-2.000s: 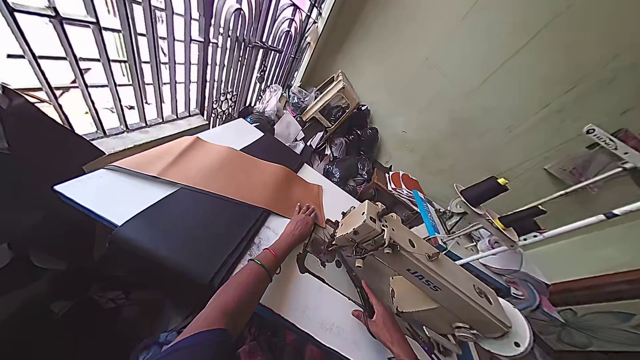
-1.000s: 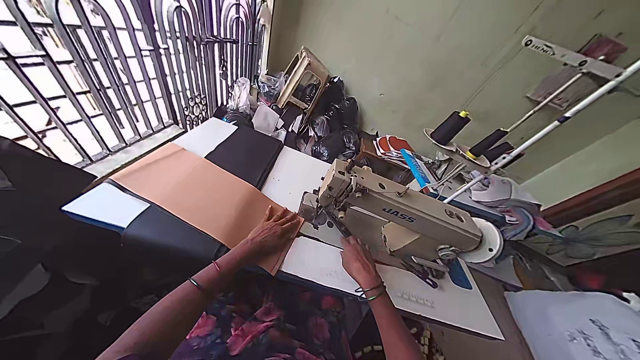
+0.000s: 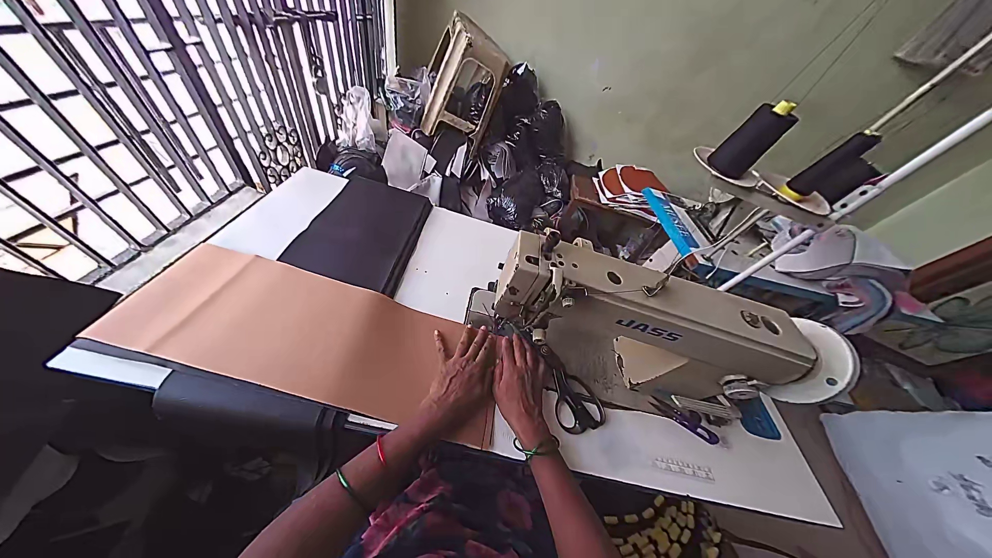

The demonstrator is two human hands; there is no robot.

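Observation:
A tan sheet of leather-like material [image 3: 294, 325] lies across the white table, its right edge at the needle area of a cream Jass sewing machine [image 3: 666, 310]. My left hand [image 3: 461, 380] rests flat on that sheet near its right edge, fingers spread. Beside it, my right hand [image 3: 521, 384] lies palm down at the sheet's edge, just in front of the presser foot, fingers together. Black-handled scissors [image 3: 577, 403] lie on the machine bed right of my right hand. Folded black material [image 3: 364, 232] lies beyond the tan sheet. The needle itself is hidden.
Purple-handled snips [image 3: 694, 426] and a small clear ruler-like strip [image 3: 682, 469] lie at the right of the white tabletop [image 3: 744, 484]. Black thread cones [image 3: 752, 139] stand behind the machine. Black plastic bags [image 3: 535, 170] and an upturned stool [image 3: 465, 77] are by the wall. Dark material [image 3: 240, 411] hangs over the front edge.
My right hand has left the scissors, which it appeared to hold near the needle one second ago, and lies beside my left hand. The left hand stays on the tan sheet.

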